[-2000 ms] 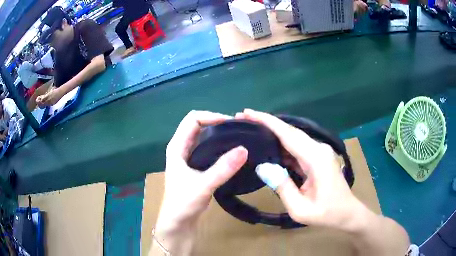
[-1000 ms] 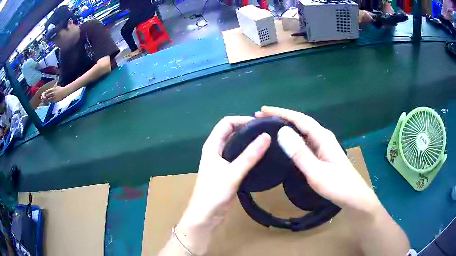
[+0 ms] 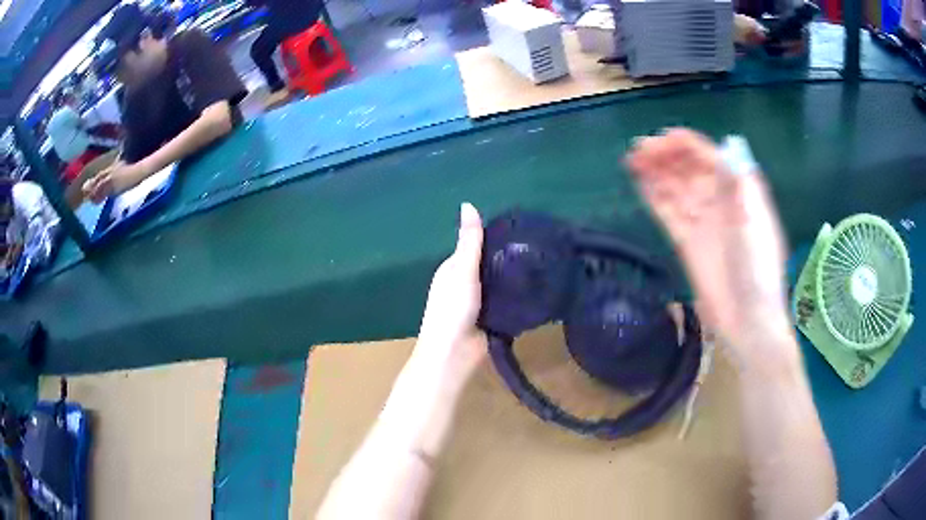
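Observation:
A black over-ear headphone (image 3: 621,330) is above the tan cardboard sheet (image 3: 355,406), both round cups showing inside the curved headband. My left hand (image 3: 462,284) grips the left cup from its left side, thumb pointing up; its other fingers are hidden behind the cup. My right hand (image 3: 706,218) is raised off the headphone to its upper right, blurred, with a pale cover on one fingertip; it holds nothing that I can see. A thin pale stick-like tool (image 3: 697,391) lies at the right of the headband, partly hidden.
A light-green fan (image 3: 861,289) stands at right. A dark green conveyor belt (image 3: 335,244) runs across behind. At left are another cardboard sheet (image 3: 152,437) and a blue tray (image 3: 73,447) with dark items. Opposite are a seated person, a red stool (image 3: 315,58) and pale vented boxes (image 3: 675,38).
My right hand has let go of the cup and moved up and right. My left hand still holds the headphone, whose cups now show more openly. The thin tool has come into sight.

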